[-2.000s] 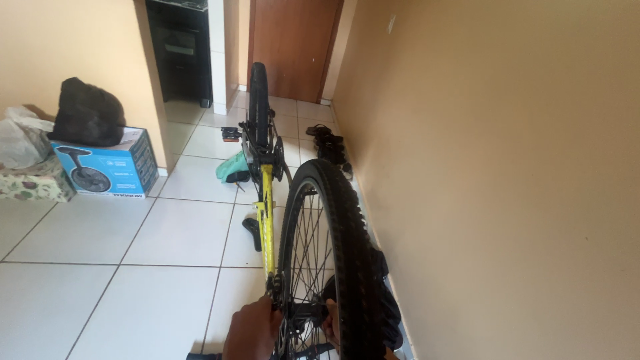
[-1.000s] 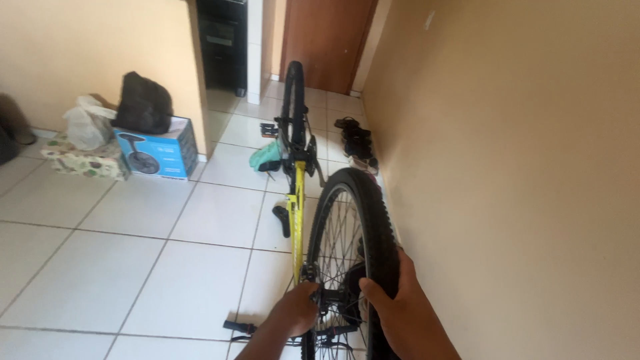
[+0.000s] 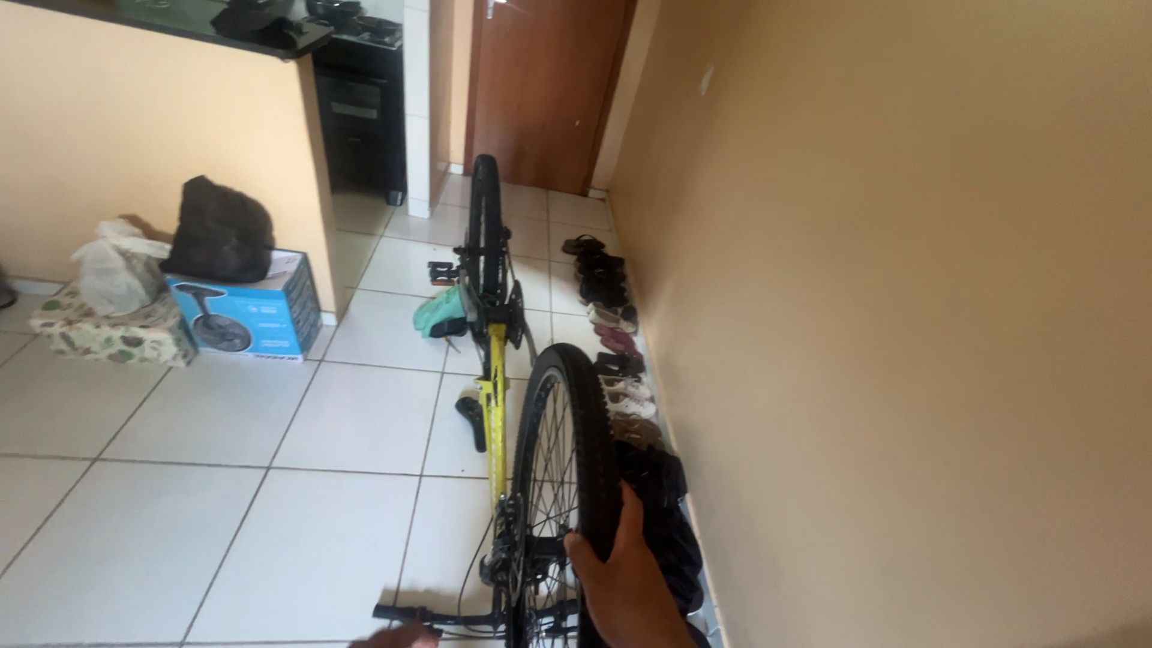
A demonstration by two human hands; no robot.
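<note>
A yellow-framed bicycle [image 3: 497,405] stands upside down on the tiled floor, its saddle [image 3: 471,423] low beside the frame. My right hand [image 3: 625,585] grips the tyre of the near wheel [image 3: 585,432], thumb on the spoke side and fingers around the outer side. At the bottom edge my left hand [image 3: 396,635] is only partly visible, close to the handlebar [image 3: 432,616]; its fingers are too cut off to read. The far wheel [image 3: 486,216] points toward the door.
Shoes [image 3: 625,387] and dark cloth [image 3: 661,531] line the wall on the right. A blue box [image 3: 243,315] with a black bag [image 3: 220,229] on it and a patterned box [image 3: 117,328] stand left. A green bag [image 3: 439,312] lies by the pedal [image 3: 442,272].
My left hand has moved away from the wheel hub, down and left toward the handlebar. My right hand remains at the near wheel.
</note>
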